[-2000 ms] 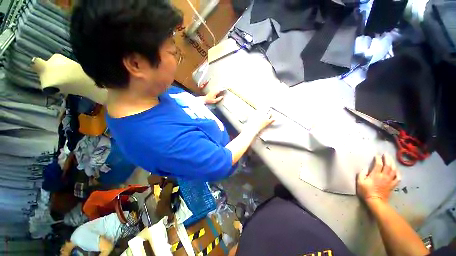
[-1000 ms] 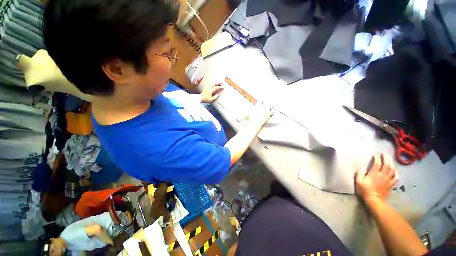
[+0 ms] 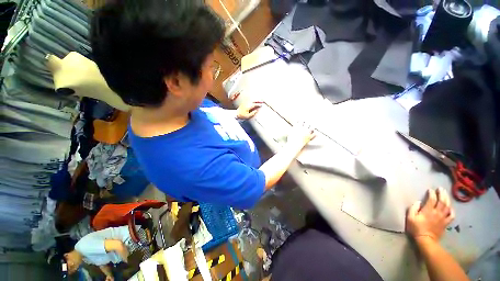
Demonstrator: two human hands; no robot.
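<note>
A light grey cloth piece (image 3: 378,203) lies on the pale table (image 3: 351,236), with a raised fold near its middle. My right hand (image 3: 430,219) rests palm down at the cloth's near right corner, holding nothing. My left hand is not in view. Red-handled shears (image 3: 466,181) lie beyond my right hand, blades towards the upper left. A person in a blue shirt has both hands (image 3: 307,134) on the cloth's far left part. A narrow ruler (image 3: 278,113) shows only as a thin dark line between them.
Black and grey cut cloth (image 3: 334,66) is heaped along the far side, with a black thread cone (image 3: 452,13) at the top right. The person (image 3: 192,153) stands at the left edge. A blue crate (image 3: 219,219) stands on the floor. Another person (image 3: 104,247) is at the lower left.
The view has shifted, so the scene sits further right and lower. The ruler showed a broad brown face one second ago and now shows as a thin line. My right hand remains on the cloth corner.
</note>
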